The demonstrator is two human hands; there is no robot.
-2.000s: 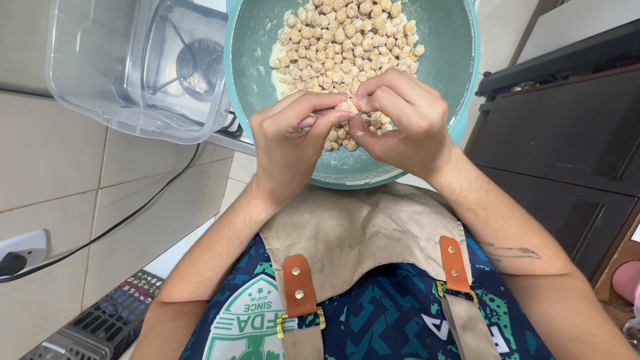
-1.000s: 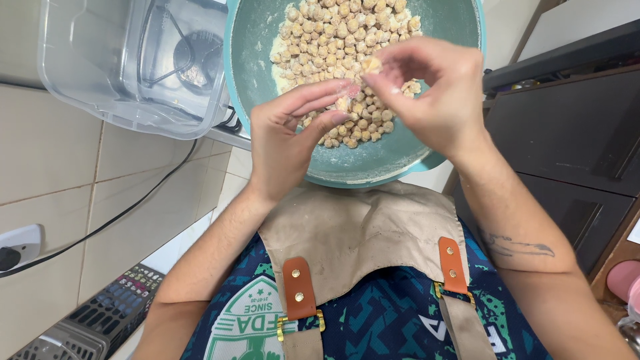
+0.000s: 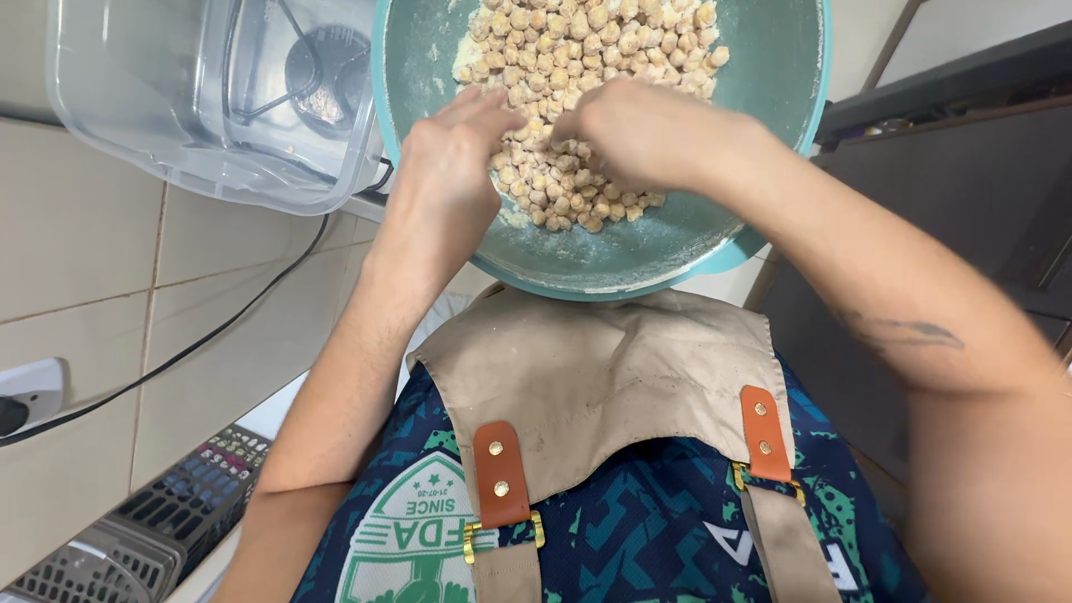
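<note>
A teal bowl (image 3: 536,268) holds a heap of small, round, flour-dusted dough-like balls (image 3: 578,50), with loose flour on its walls. My left hand (image 3: 452,167) reaches over the bowl's left side, its fingertips at the edge of the heap. My right hand (image 3: 641,134) is lowered onto the middle of the heap, fingers curled down among the balls. The fingertips of both hands are partly hidden, so whether either holds a ball does not show.
A clear plastic container (image 3: 193,159) stands left of the bowl. A black cable (image 3: 243,318) runs along the tiled wall to a wall socket (image 3: 33,394). Dark plastic crates (image 3: 184,494) sit at lower left. Dark drawers (image 3: 938,193) are at right. A beige apron (image 3: 586,368) touches the bowl's near edge.
Both hands were raised over the bowl, pinching pale pieces, and drew apart. Now they are down at the heap, and no raised piece shows between the fingers.
</note>
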